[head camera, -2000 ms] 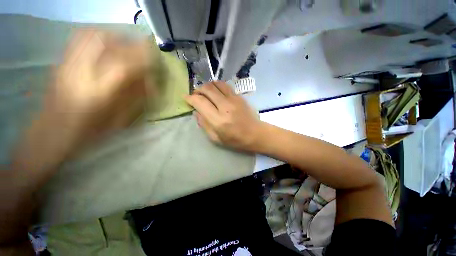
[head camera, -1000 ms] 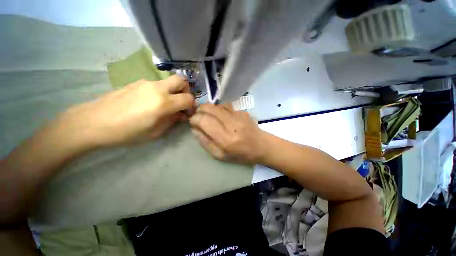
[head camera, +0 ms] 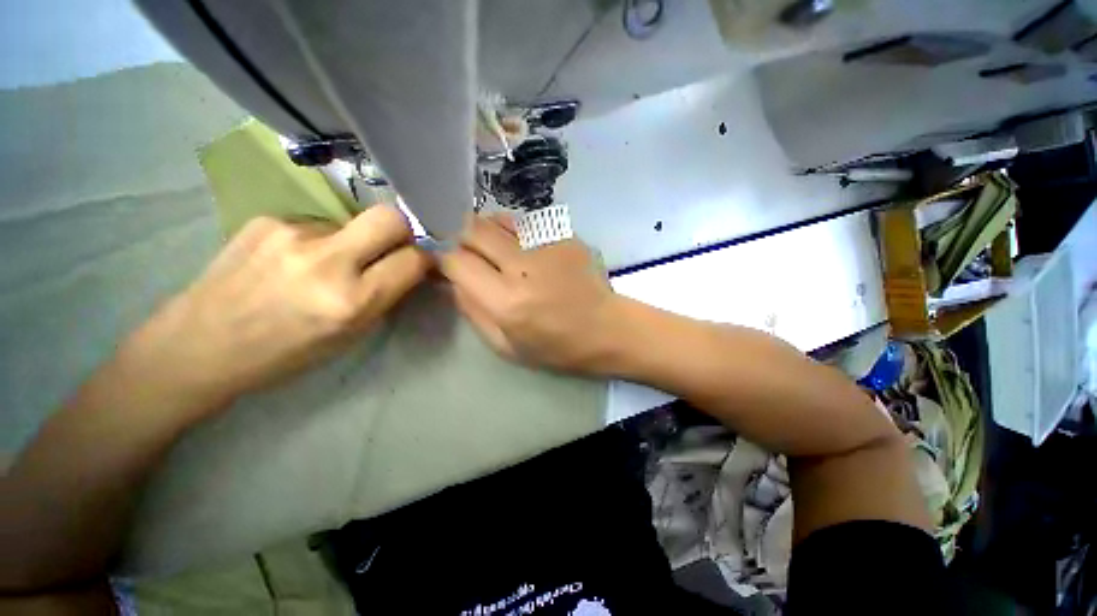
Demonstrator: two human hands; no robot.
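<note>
A large grey-green panel [head camera: 397, 421] lies over the left of the table, under both hands. A small olive piece [head camera: 259, 181] lies on it, partly under the sewing machine head [head camera: 373, 84]. My left hand [head camera: 319, 283] pinches the cloth at the machine, fingertips close to those of my right hand. My right hand [head camera: 529, 289] has its fingers bent onto the cloth edge beside the ribbed white knob [head camera: 544, 226]. The machine head hides the needle, and the fingers hide the exact edge they hold.
The machine bed [head camera: 686, 181] runs to the right. A small wooden box [head camera: 902, 271] of olive scraps and a white bin [head camera: 1037, 349] stand at far right. Heaped cloth [head camera: 722, 493] lies below my right forearm. Olive cloth [head camera: 241, 584] hangs at lower left.
My left hand came from a blurred position over the cloth to the right hand's fingertips. The olive piece is now largely covered. The view has shifted, and the machine head covers the needle area.
</note>
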